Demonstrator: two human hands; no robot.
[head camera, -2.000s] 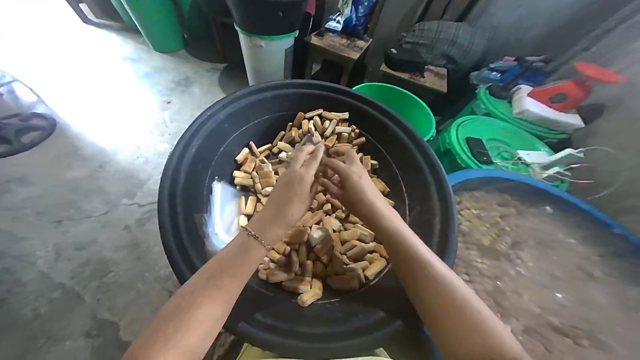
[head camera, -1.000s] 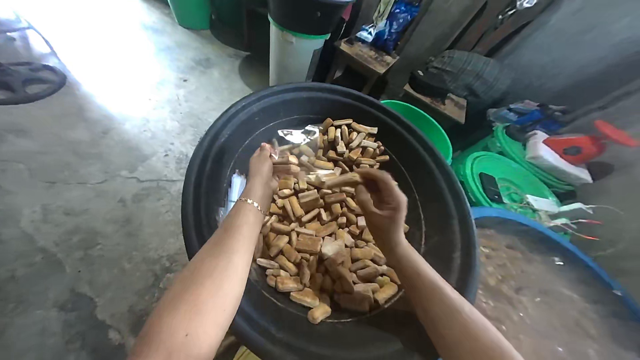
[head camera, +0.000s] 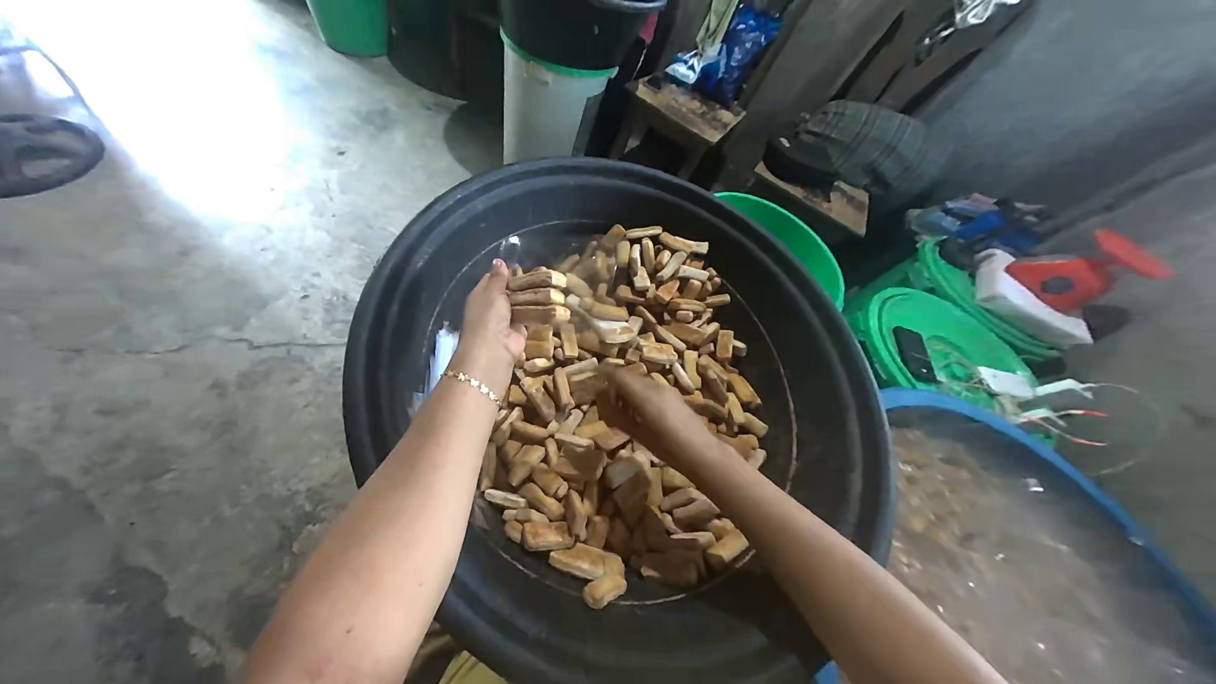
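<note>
A wide black plastic tub (head camera: 836, 399) holds a heap of small brown baked pieces (head camera: 570, 484), likely biscuits. At the heap's left side my left hand (head camera: 491, 318), with a bracelet at the wrist, holds a clear plastic bag (head camera: 510, 249) with several stacked pieces (head camera: 539, 296) in it. My right hand (head camera: 646, 404) is low over the middle of the heap, its fingers blurred and partly hidden, so whether it grips a piece cannot be told. More clear plastic bags (head camera: 442, 353) lie against the tub's left inner wall.
A blue-rimmed tub (head camera: 1054, 465) with plastic-covered contents stands at right. Behind it are green lids (head camera: 950, 328) bearing a dark phone-like object (head camera: 914, 354) and a red and white device (head camera: 1059, 285). A green basin (head camera: 798, 242), a white bucket (head camera: 546, 109) and wooden stools (head camera: 684, 112) stand beyond.
Two seconds ago both hands were together above the heap; now they are apart. Since one second ago my right hand has moved down to the middle of the heap.
</note>
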